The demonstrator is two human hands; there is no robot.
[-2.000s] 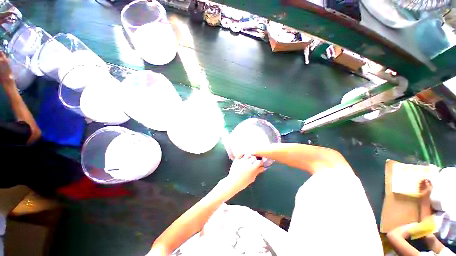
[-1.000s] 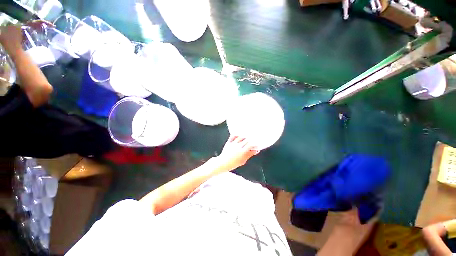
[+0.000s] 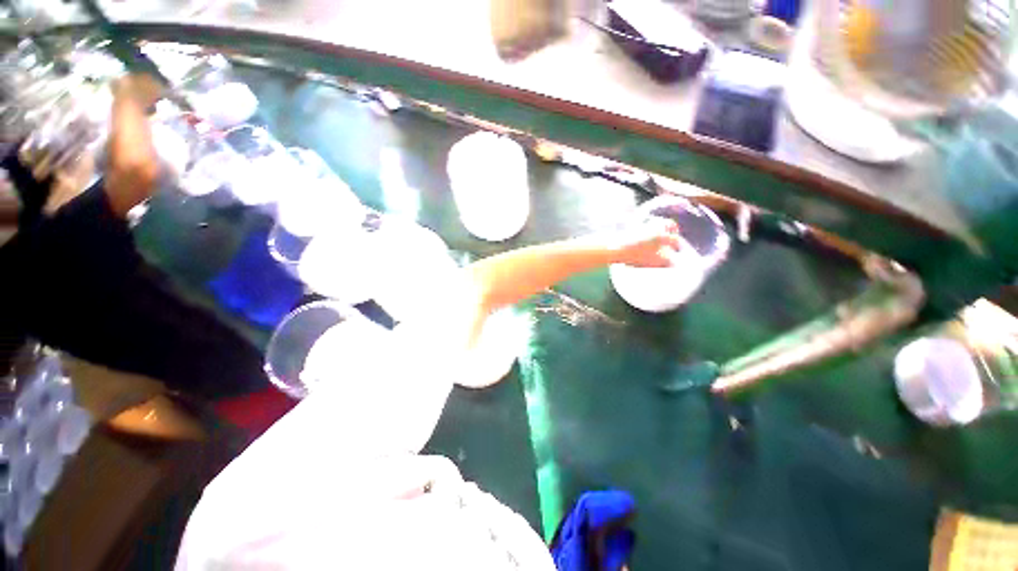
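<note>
My left hand is at the end of my outstretched left arm. It grips a clear housing with a white end at the back of the green bench. The fingers lie at its wall; glare hides the exact hold. A bunched bright blue cloth with a dark part shows at the bottom edge. My right hand is not visible there, hidden or cut off by the edge.
More housings stand in a glaring row at the left, beside a spread blue cloth. One stands at the back, another at the right. A green-framed shelf and slanted bar border the bench. A neighbour's arm reaches in.
My left hand has moved a housing from in front of me towards the back of the bench. The blue cloth has shifted to the bottom edge and my right hand has left the view.
</note>
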